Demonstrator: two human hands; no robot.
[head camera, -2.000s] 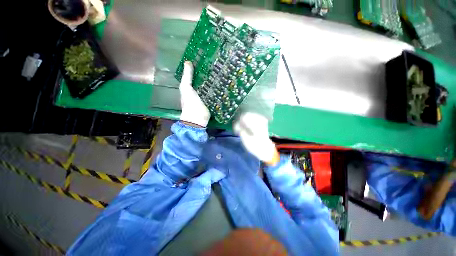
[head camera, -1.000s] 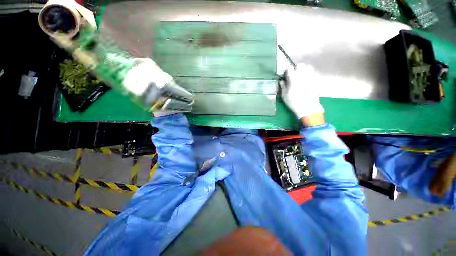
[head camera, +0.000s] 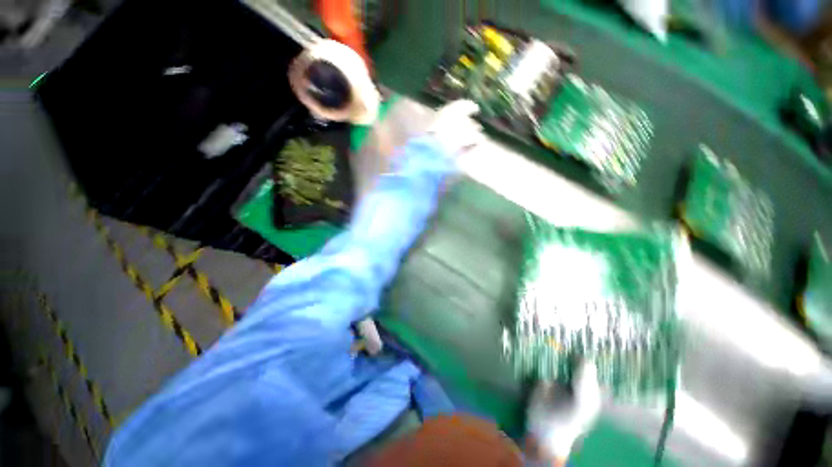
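Note:
A large populated green circuit board (head camera: 598, 306) is over the right part of the grey-green mat (head camera: 461, 264), components facing up. My right hand (head camera: 570, 410), white-gloved and badly blurred, is at its near edge, with a finger over the edge, and appears to hold it. My left hand (head camera: 456, 126), white-gloved, is stretched out to the near left side of another board in a black carrier (head camera: 525, 73) on the dark green line. Blur hides whether its fingers grip the carrier. A dark slim tool (head camera: 670, 420) shows beside my right hand.
More green boards (head camera: 598, 132) stand along the line (head camera: 657, 182). A parts tray (head camera: 315, 214) with small green pieces is left of the mat, below the round white duct mouth (head camera: 333, 80). A large black bin (head camera: 173, 128) is at the far left, beside yellow-black floor tape (head camera: 169, 292).
The view has swung left. My left hand has moved from the bench's left side to the line. My right hand has left the tool and is now at the large board, which lies over the previously bare mat.

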